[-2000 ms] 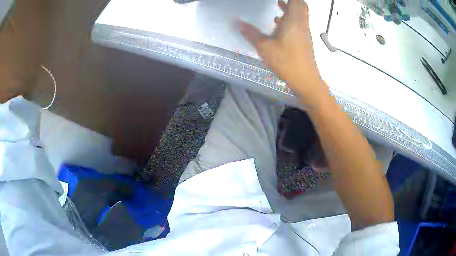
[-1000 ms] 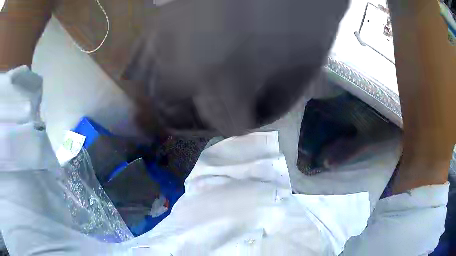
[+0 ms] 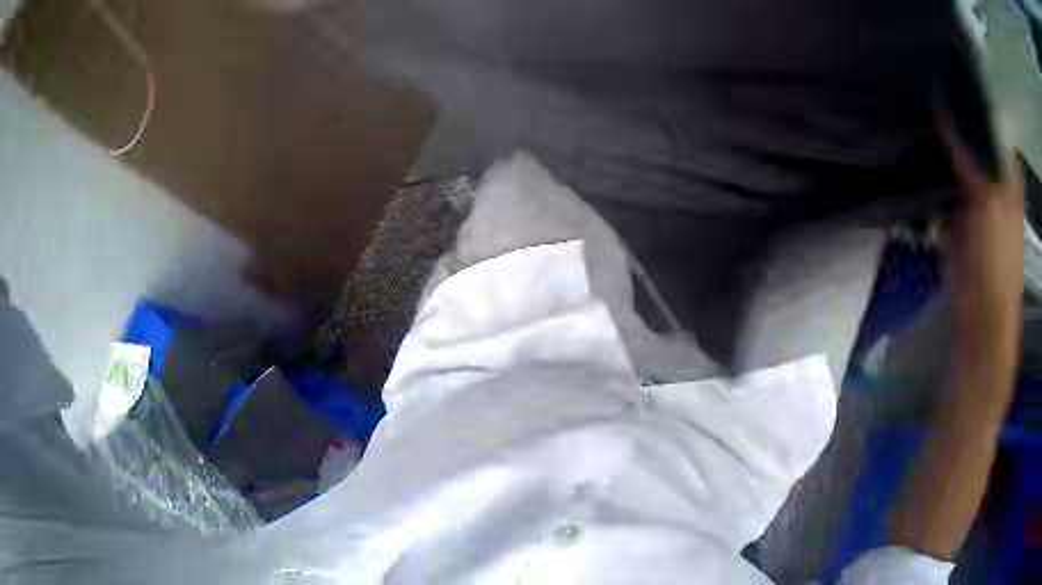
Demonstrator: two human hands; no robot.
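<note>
A large dark grey cloth garment piece (image 3: pixel 686 126) is blurred and spreads across the top and right of the view, hanging down over my lap. My right hand (image 3: pixel 992 171) is at the cloth's right edge at the upper right, blurred and partly hidden. The cloth is drawn up to it and appears gripped there, but the separate fingers do not show. My left hand is out of the picture; only a blurred sleeve shows at the left edge. The cloth hides the table and the sewing machine.
A blue bin (image 3: pixel 149 326) with dark pieces stands at lower left. A crinkled clear plastic bag (image 3: pixel 171 457) with a white label is beside it. More blue bins (image 3: pixel 880 480) are at lower right. A pale thread loop (image 3: pixel 149 103) shows at upper left.
The dark cloth has come into view and now spreads farther right, covering the table edge and machine bed. My right arm has moved towards the right edge. My left arm has left the upper left.
</note>
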